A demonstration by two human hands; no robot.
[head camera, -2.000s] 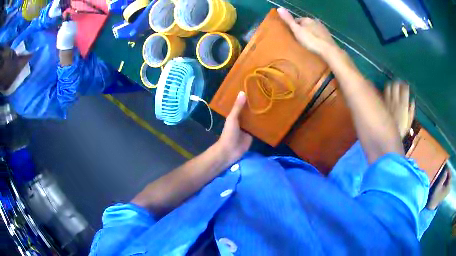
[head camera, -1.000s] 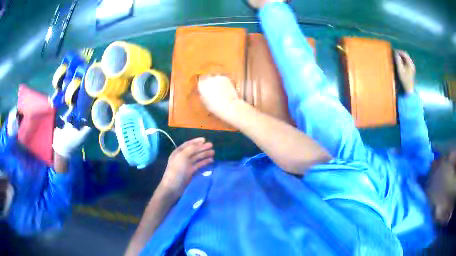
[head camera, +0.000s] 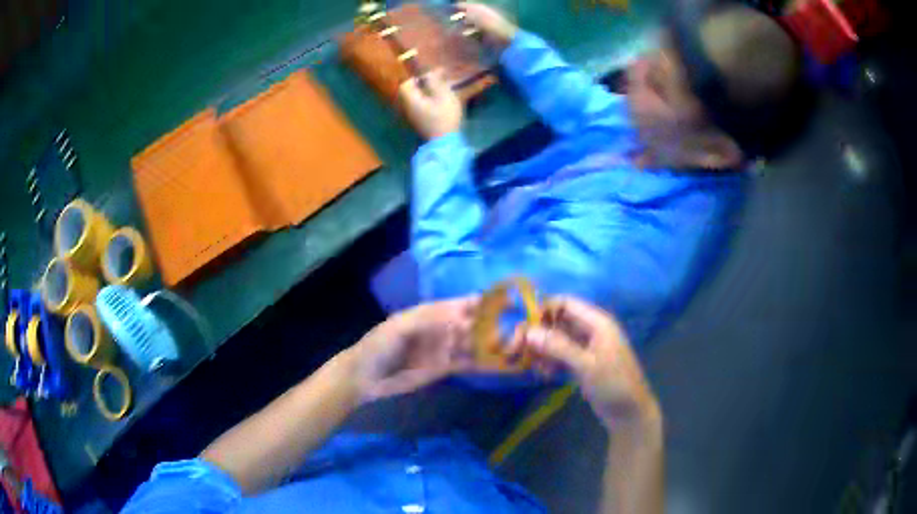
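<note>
My left hand (head camera: pixel 422 346) and my right hand (head camera: pixel 593 356) hold a yellow-tan ring of rubber bands (head camera: pixel 490 326) between them, in front of my body and off the bench. The image is blurred, so single bands cannot be told apart. Two orange covers or stacks lie side by side on the green bench at the upper left, one at the left (head camera: pixel 186 206) and one at the right (head camera: pixel 307 151). No hand touches them.
Yellow tape rolls (head camera: pixel 126 256), a light blue fan (head camera: pixel 138 326) and blue tape dispensers (head camera: pixel 40 341) stand on the bench (head camera: pixel 302 266) at left. Another person (head camera: pixel 563 221) in blue handles a brown-orange cover (head camera: pixel 377 60) with a black, white-tabbed strip.
The view has swung round, and the covers now appear at upper left. The bands that lay on the orange cover are now in my hands, away from the bench.
</note>
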